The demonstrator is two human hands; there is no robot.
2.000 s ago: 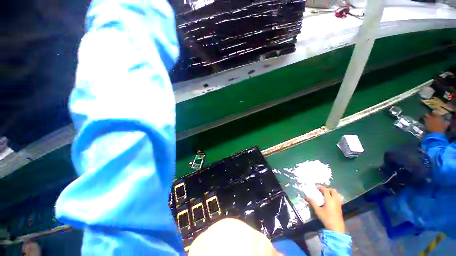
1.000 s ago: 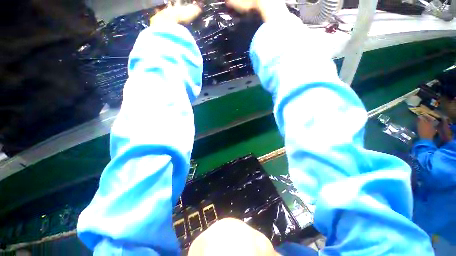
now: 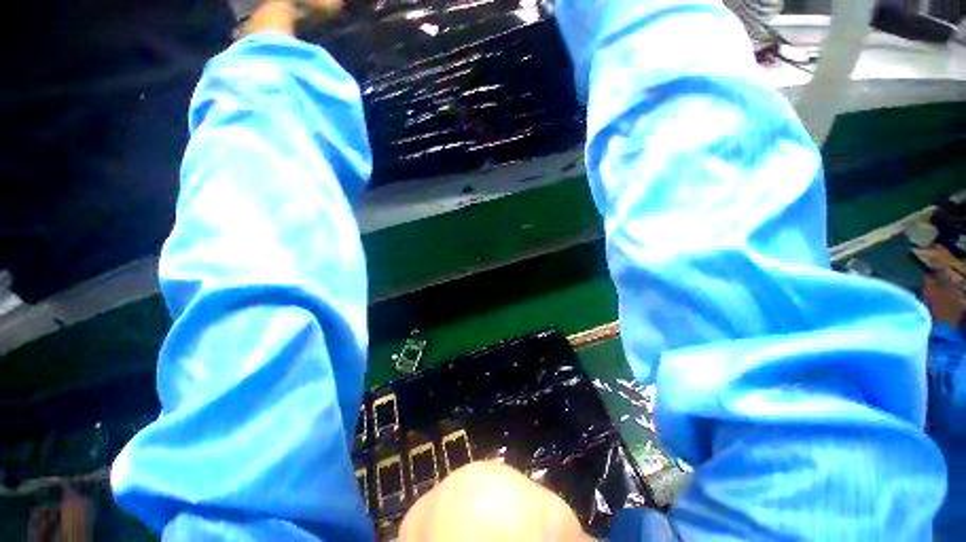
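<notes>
The stacked black trays [image 3: 466, 101] lie in a glossy pile on the raised shelf. My left hand [image 3: 286, 13] is at the stack's upper left, small and cut by the top edge; its grip is unclear. My right sleeve reaches up past the stack's right side, and my right hand is out of the picture. Below, the black pocket tray [image 3: 530, 397] holds several phone housings [image 3: 424, 463] with pale gold outlines at its left. My left sleeve hides the tray's left part.
A metal-framed unit [image 3: 409, 353] lies on the green surface behind the tray. Small white strips [image 3: 642, 400] show beside my right sleeve. A pale post [image 3: 837, 69] stands at upper right. Another person's blue sleeve [image 3: 946, 376] is at the right edge. A pale rounded shape covers the bottom middle.
My right hand left the white strips and reached to the stack beside my left hand, then passed out of the top. My left hand has moved left since one second ago.
</notes>
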